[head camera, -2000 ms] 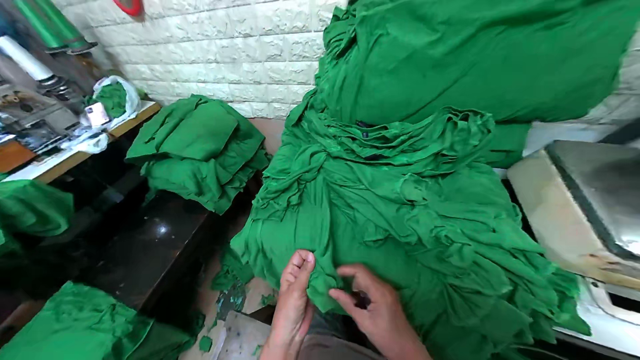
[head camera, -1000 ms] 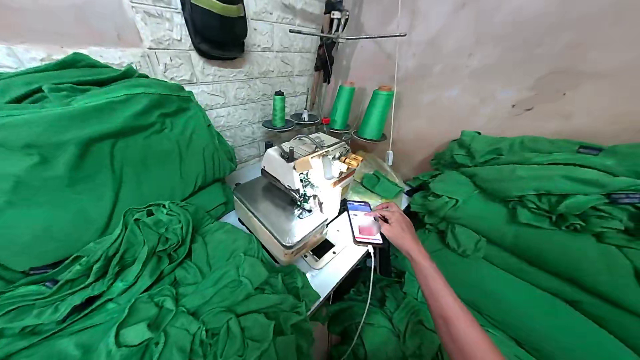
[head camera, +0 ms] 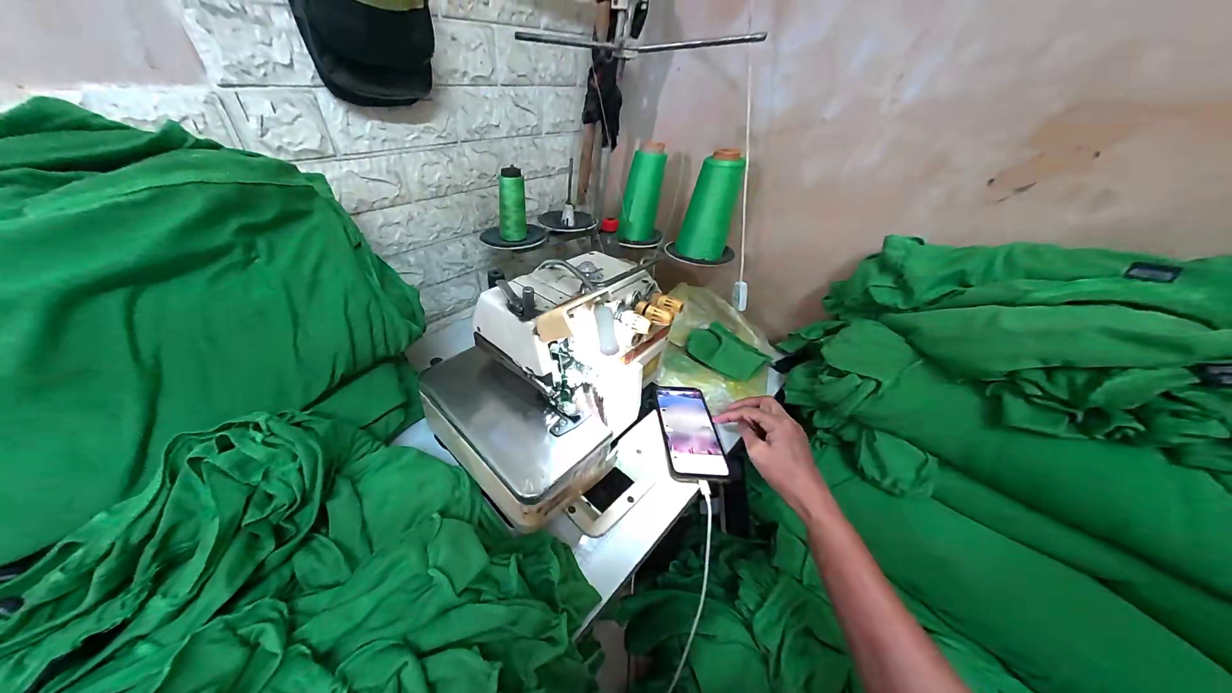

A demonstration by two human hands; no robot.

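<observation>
My right hand [head camera: 770, 445] is at the right edge of a lit smartphone [head camera: 691, 433], its fingertips by the screen's side; it does not grip the phone. A white charging cable [head camera: 705, 568] runs down from the phone's lower end. The phone rests at the right of an overlock sewing machine [head camera: 568, 337], whose lamp lights the needle area. Heaps of green fabric [head camera: 231, 539] lie left of the machine, and more green fabric pieces [head camera: 1011, 481] are piled on the right. My left hand is out of view.
Green thread cones [head camera: 712, 207] stand on the thread stand behind the machine. A plastic bag with a green scrap [head camera: 727, 351] lies beside it. A black bag [head camera: 371, 48] hangs on the brick-patterned wall. The white table edge [head camera: 616, 577] runs in front of the machine.
The view has swung far right from the green fabric both hands held earlier. Since one second ago, my right hand has shifted from over the phone screen to its right edge, and the screen picture differs.
</observation>
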